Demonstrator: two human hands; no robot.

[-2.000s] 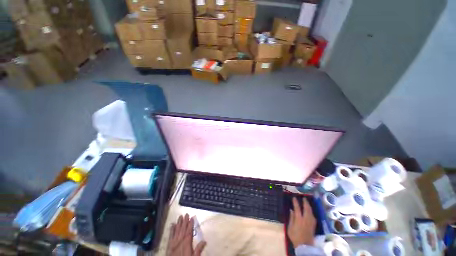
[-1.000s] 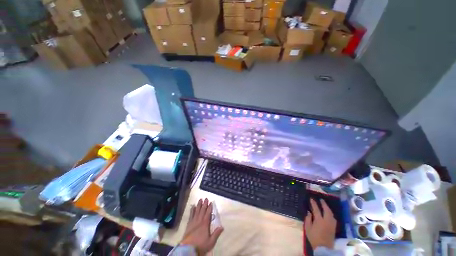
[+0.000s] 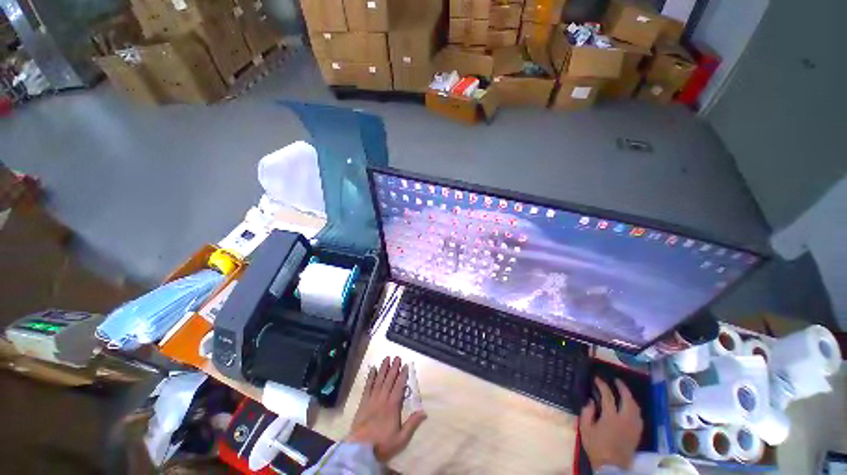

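My right hand (image 3: 613,424) rests over a dark computer mouse (image 3: 597,397) on a black pad, right of the keyboard; the hand hides most of the mouse. My left hand (image 3: 382,408) lies flat on the light wood desk, fingers slightly apart, holding nothing. A small white slip (image 3: 412,390) lies beside its fingers. The black keyboard (image 3: 483,345) is below the monitor (image 3: 557,264), whose screen shows a desktop with many icons. The label printer (image 3: 279,315) stands left of the monitor with its lid (image 3: 348,172) up and a white label roll (image 3: 326,289) inside. A white label strip (image 3: 289,403) hangs at its front.
Spare white rolls (image 3: 734,399) fill a blue tray at the right. Light blue masks (image 3: 162,311) and a yellow item (image 3: 223,261) lie left of the printer. A red and black case (image 3: 251,429) is at lower left. Brown cartons (image 3: 358,46) stand beyond the desk on the grey floor.
The screen has gone from a blank pale window to the icon desktop. The view has shifted, so the desk items sit higher and further right. Both hands keep about the same places on the desk.
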